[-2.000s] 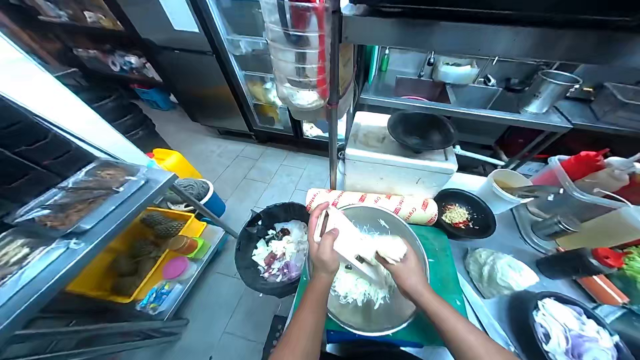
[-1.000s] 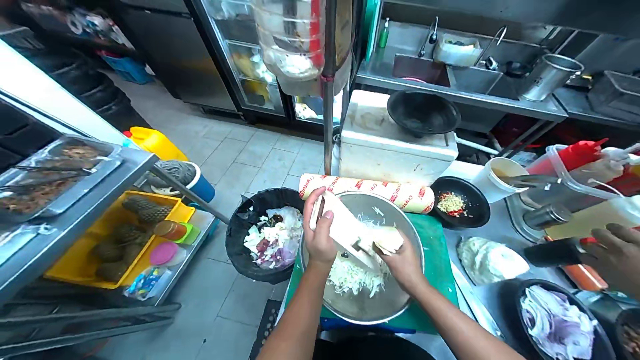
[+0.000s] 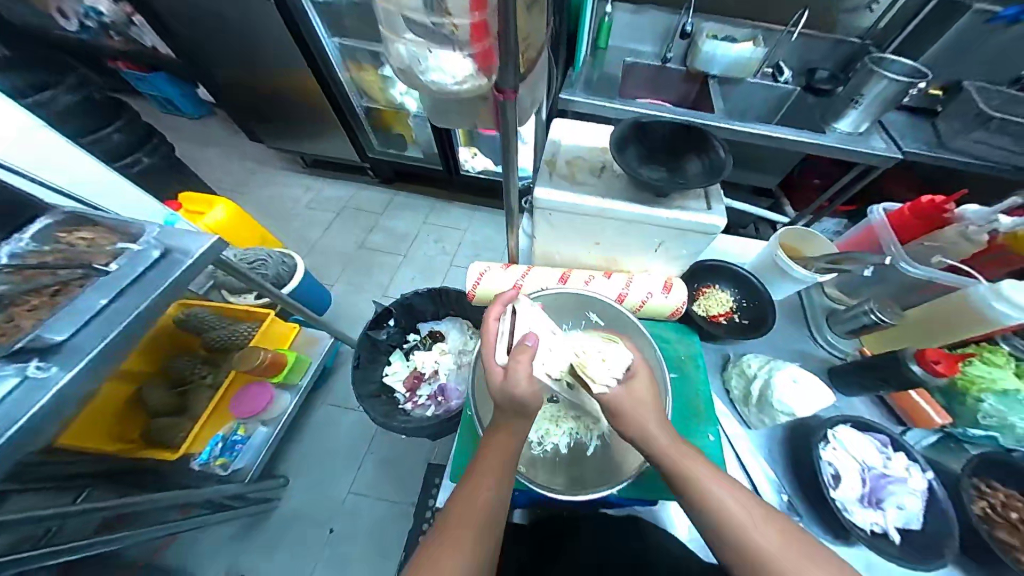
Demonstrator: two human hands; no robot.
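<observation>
My left hand (image 3: 516, 372) grips a white handheld slicer (image 3: 536, 332), tilted over a large round metal bowl (image 3: 588, 476). In my right hand (image 3: 636, 400) is a cut piece of cabbage (image 3: 600, 360), its layered face toward the slicer. Fine pale shreds (image 3: 564, 428) lie in the bowl beneath both hands. The bowl stands on a green cutting board (image 3: 688, 360). Behind it lies a printed roll of wrap (image 3: 576, 288). A knife (image 3: 752, 456) rests right of the board, near another pale cabbage piece (image 3: 776, 390). My palm hides part of the slicer's edge.
A black-lined bin (image 3: 372, 384) with scraps stands left of the bowl. To the right are a black bowl of chopped garlic and chili (image 3: 730, 300), a bowl of sliced onion (image 3: 876, 484) and sauce bottles (image 3: 896, 372). A metal shelf (image 3: 152, 280) edges the left side.
The cabbage piece in my right hand has shifted along the slicer. Another person's hand, at the dark bottle on the right one second ago, is out of view now.
</observation>
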